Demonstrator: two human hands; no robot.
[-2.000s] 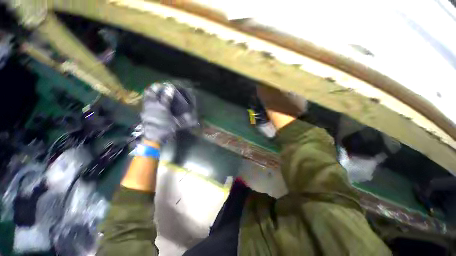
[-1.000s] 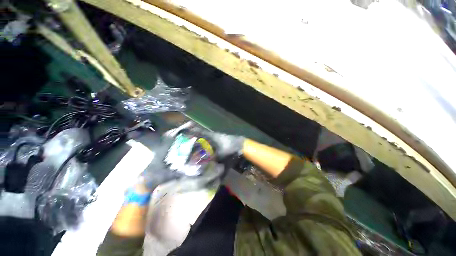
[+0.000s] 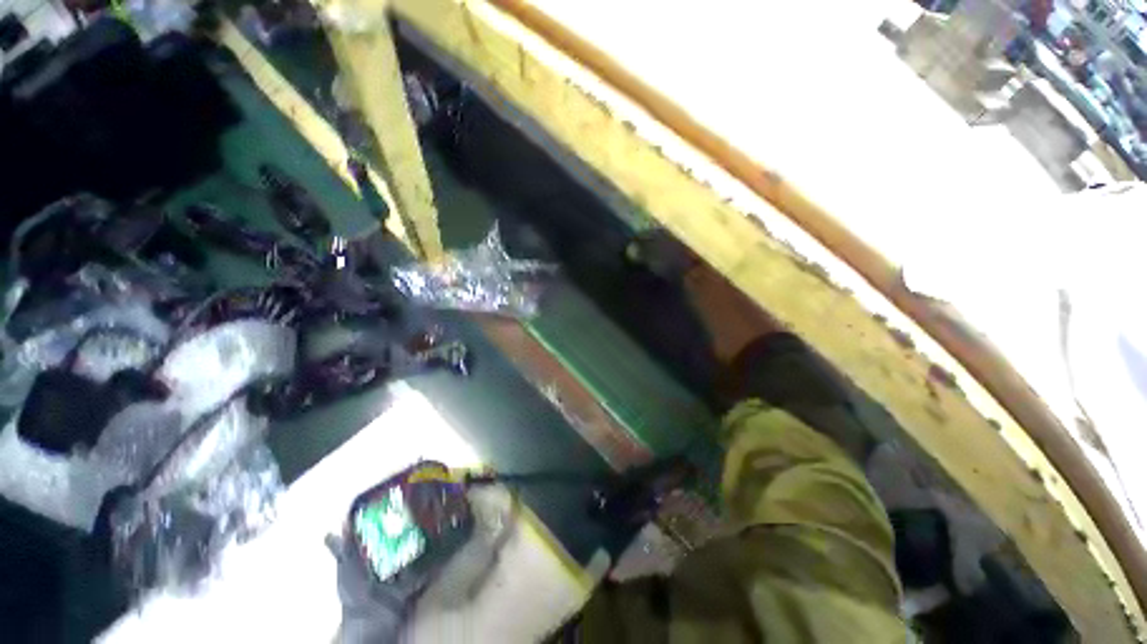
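Note:
The device housing (image 3: 400, 531) is a black rounded-square shell, its open side facing up with a green and white board showing. Yellow strands show at its top edge, and a dark cord runs from it to the right. My left hand (image 3: 367, 601), in a grey glove, holds the housing from its lower left side above the white work sheet (image 3: 283, 547). My right hand (image 3: 660, 283) is stretched forward into the dark gap beneath the cream-painted frame. It is shadowed and blurred, so its fingers and anything in them cannot be made out.
Bubble-wrapped black units (image 3: 94, 409) and black cords (image 3: 245, 308) are piled at the left. A clear crinkled bag (image 3: 472, 287) lies at the foot of the yellowish strut (image 3: 384, 126). The cream frame (image 3: 755, 233) crosses above my right forearm. More bagged dark units (image 3: 925, 547) lie lower right.
My right hand has left the housing and moved forward under the frame. My left hand still holds the housing, now lower in the picture. The view has shifted.

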